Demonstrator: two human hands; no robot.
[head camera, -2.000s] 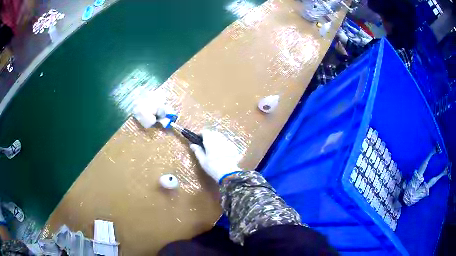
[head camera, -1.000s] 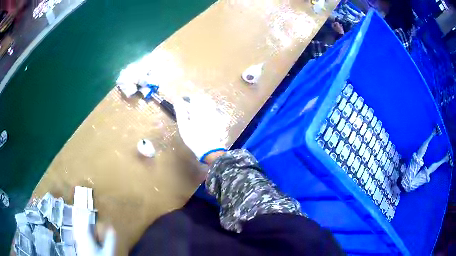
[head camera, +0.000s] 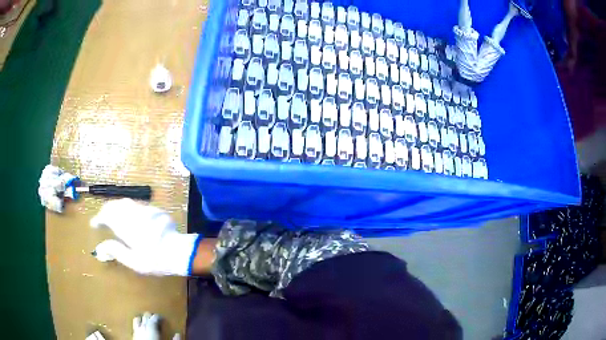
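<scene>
My right hand (head camera: 143, 239), in a white knit glove with a blue cuff edge, is over the tan bench top with fingers and thumb apart. A small white piece with a dark spot seems to lie at its thumb, but white on white is hard to tell. The mallet (head camera: 119, 191) lies just beyond the hand, black handle toward the tote, white wrapped head at the green belt's side. My left hand (head camera: 146, 327) shows only gloved fingertips, spread, at the bottom edge. A white part (head camera: 96, 336) is cut off beside it.
A large blue tote (head camera: 372, 189) stands right of the bench, with tight rows of packed assemblies (head camera: 345, 86) and one loose leg assembly (head camera: 477, 56) on top. A small white rounded piece (head camera: 160, 78) is farther up the bench. Crates of dark parts (head camera: 555, 265) are at the lower right.
The view has turned toward the tote. My right hand has let go of the mallet and moved nearer along the bench. My left hand still shows only at the bottom edge.
</scene>
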